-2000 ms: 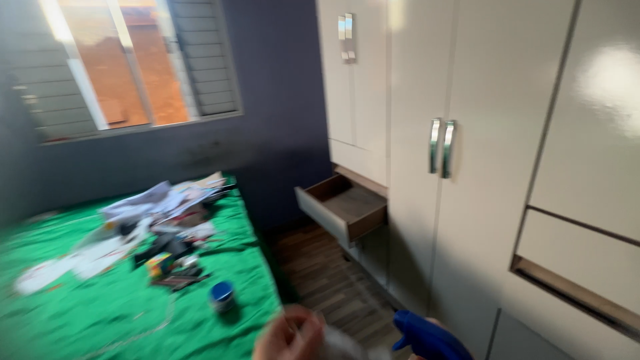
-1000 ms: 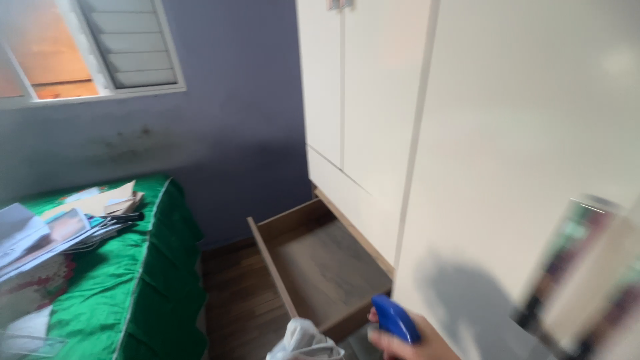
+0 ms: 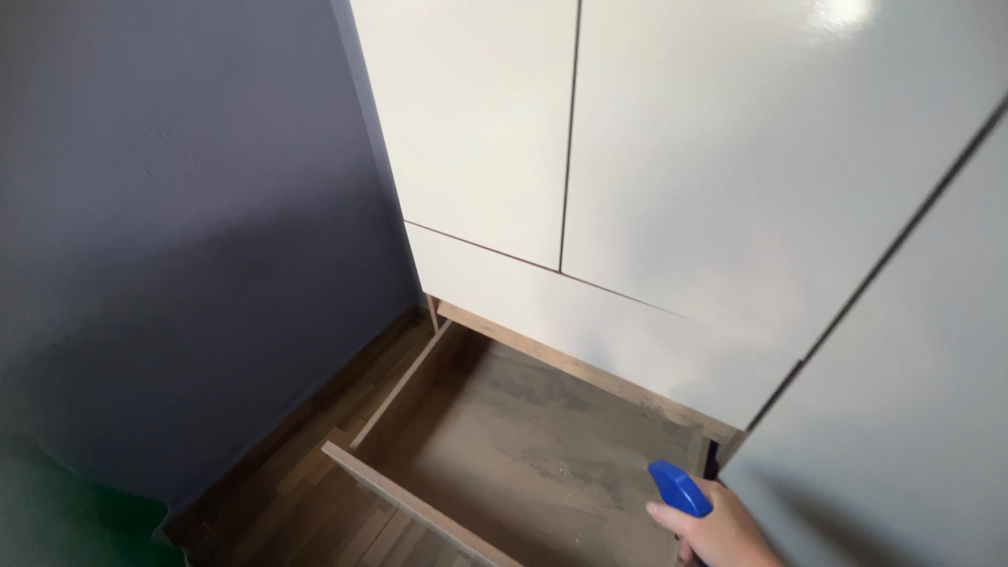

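Observation:
My right hand (image 3: 720, 524) is at the lower right, closed around the neck of a spray bottle with a blue spray head (image 3: 679, 488); the bottle's body is out of the picture. The nozzle points left over a pulled-out wooden drawer (image 3: 421, 512) at the bottom of a white wardrobe (image 3: 488, 118). Dusty marks and small pale specks show on the drawer's floor, with no objects on the part that shows. My left hand is outside the view.
A purple-grey wall (image 3: 197, 197) stands on the left, meeting the wardrobe's side. Wood-patterned flooring (image 3: 315, 480) runs between the wall and the drawer. The corner of a green cloth (image 3: 102, 512) hangs at the lower left. The drawer's front panel juts out over the floor.
The view has swung down and closer to the drawer. My right hand with the blue spray head is now over the drawer's right side. The white thing at the bottom edge has left the picture.

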